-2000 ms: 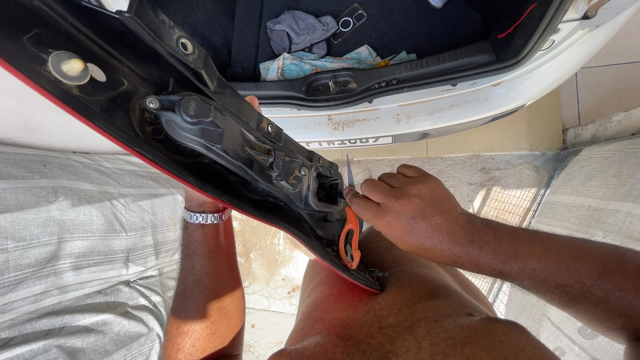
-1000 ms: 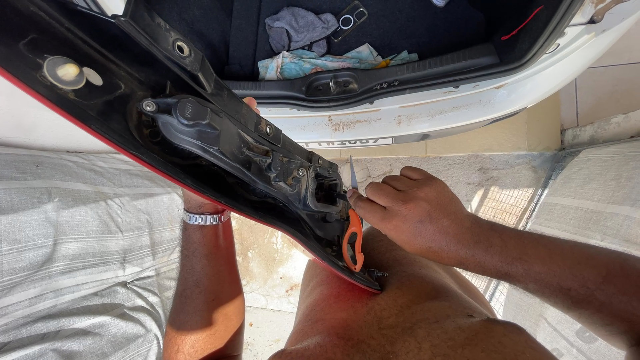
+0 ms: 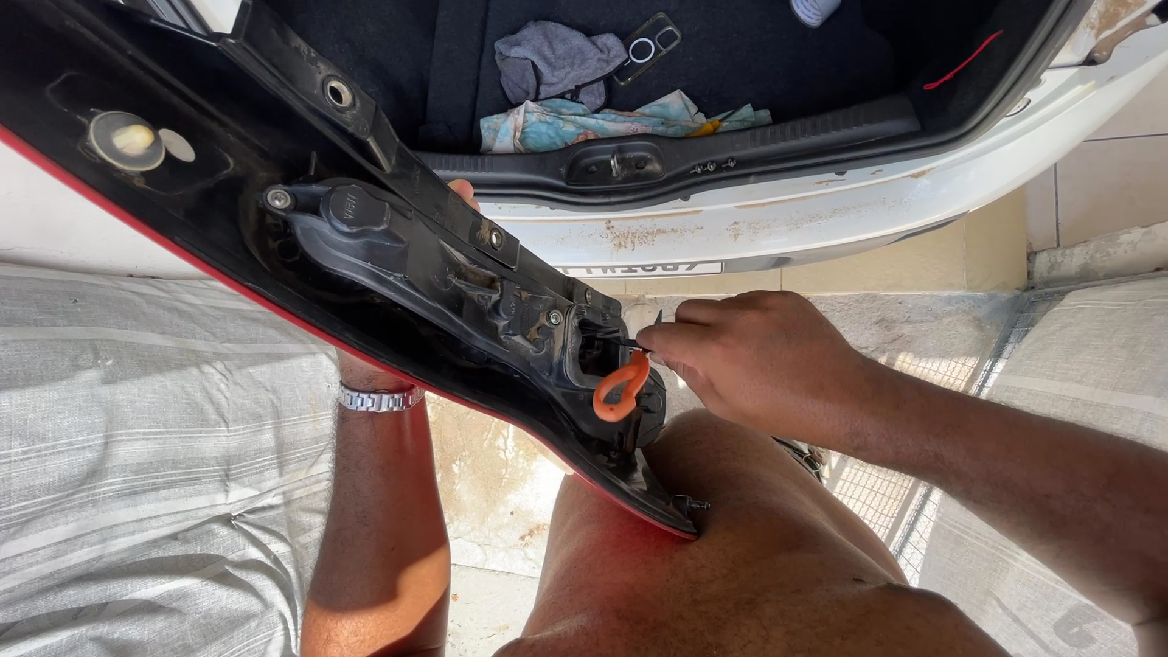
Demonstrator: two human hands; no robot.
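A car tail light assembly (image 3: pixel 429 265), black at the back with a red lens edge, lies slantwise, its narrow end against my thigh. Most of my left hand (image 3: pixel 464 192) is hidden behind it; a fingertip shows past the upper edge, and the wrist wears a metal watch band. My right hand (image 3: pixel 730 351) grips a small tool with an orange loop handle (image 3: pixel 622 388), perhaps scissors, at the square opening (image 3: pixel 598 351) near the narrow end. A dark pointed tip shows above my fingers. What the tool touches inside the opening cannot be told.
Beyond the light is the open boot of a white car, with a grey cloth (image 3: pixel 557 64), a phone or phone case (image 3: pixel 649 47) and a patterned cloth (image 3: pixel 584 126). The dirty white bumper (image 3: pixel 657 224) runs behind my right hand. Striped grey fabric (image 3: pixel 155 456) covers the left side.
The orange handle has turned from hanging nearly upright to a tilt toward the lower left, and sits higher, over the light's end. The blade that pointed up now shows only a short tip.
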